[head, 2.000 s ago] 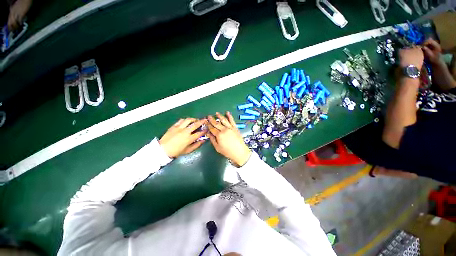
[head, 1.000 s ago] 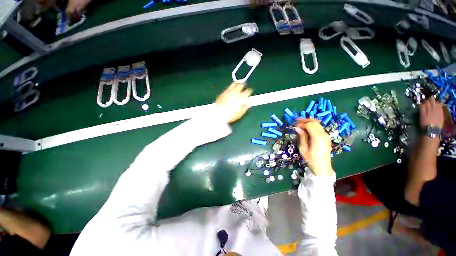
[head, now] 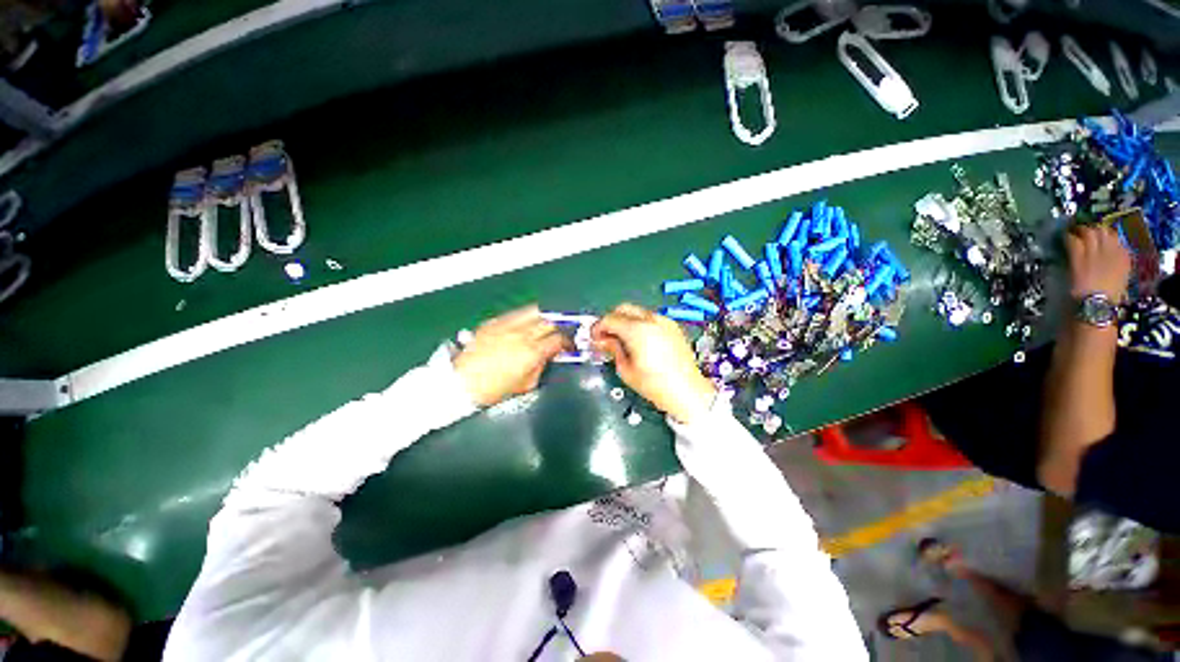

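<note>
My left hand holds a white looped housing over the green bench, gripping it by the loop side. My right hand is at the other end of the housing, its fingertips pressed on the head; what they hold there is too small to tell. Parts of the housing are hidden by my fingers. To the right of my right hand lies a heap of blue battery cells with wires, small boards and silvery-white round parts.
Beyond the white strip, three filled housings stand in a row on the conveyor, and an all-white housing lies farther right. A second parts heap and a neighbouring worker's arm are at the right. A red stool is below.
My left hand has come back from the conveyor with a white housing. My right hand has left the heap and joined it. The view has shifted.
</note>
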